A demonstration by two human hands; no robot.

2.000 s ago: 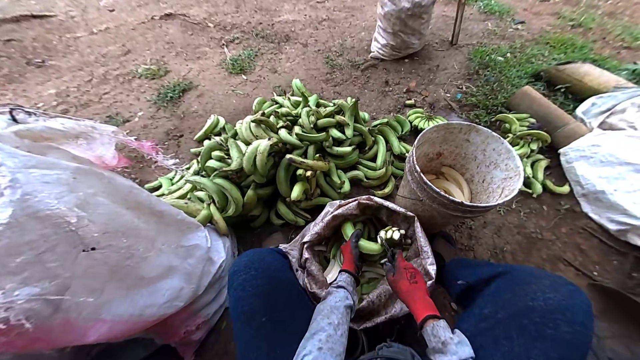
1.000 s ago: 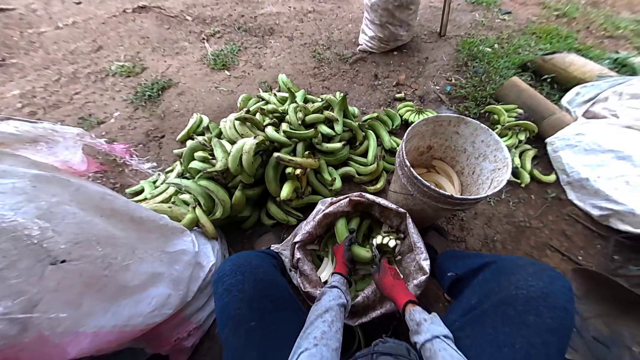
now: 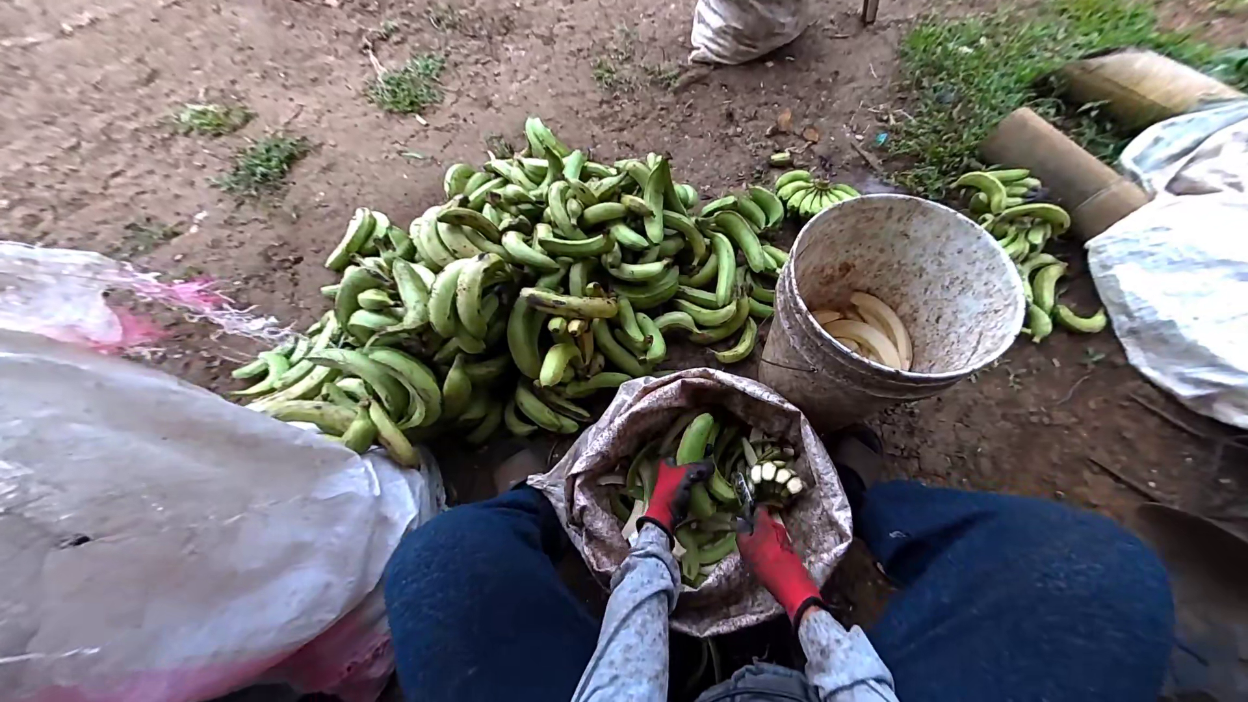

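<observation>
A rolled-down woven sack (image 3: 585, 458) stands between my knees, with green peels and plantains in it. Over its mouth, my left hand (image 3: 675, 492) in a red and black glove grips a green plantain (image 3: 695, 439), whose tip points away from me. My right hand (image 3: 770, 551), gloved alike, is closed around what looks like a small knife (image 3: 744, 490), its blade partly hidden. Just beyond the right fingers lies a cut plantain crown (image 3: 776, 478) with pale stub ends. Several peeled plantains (image 3: 877, 327) rest inside the dirty white bucket (image 3: 902, 283) at the right of the sack.
A large heap of green plantains (image 3: 575, 263) lies on the dirt ahead. White plastic sheeting (image 3: 175, 507) covers the left side. At the right are more plantains (image 3: 1024, 219), cut trunk-like pieces (image 3: 1063, 171) and a white sack (image 3: 1185, 283). Another sack (image 3: 746, 29) stands at the far edge.
The left hand holds a green plantain in all frames, its tip now pointing away from me rather than across the sack. The right hand has moved slightly off the cut crown. The view has shifted a little.
</observation>
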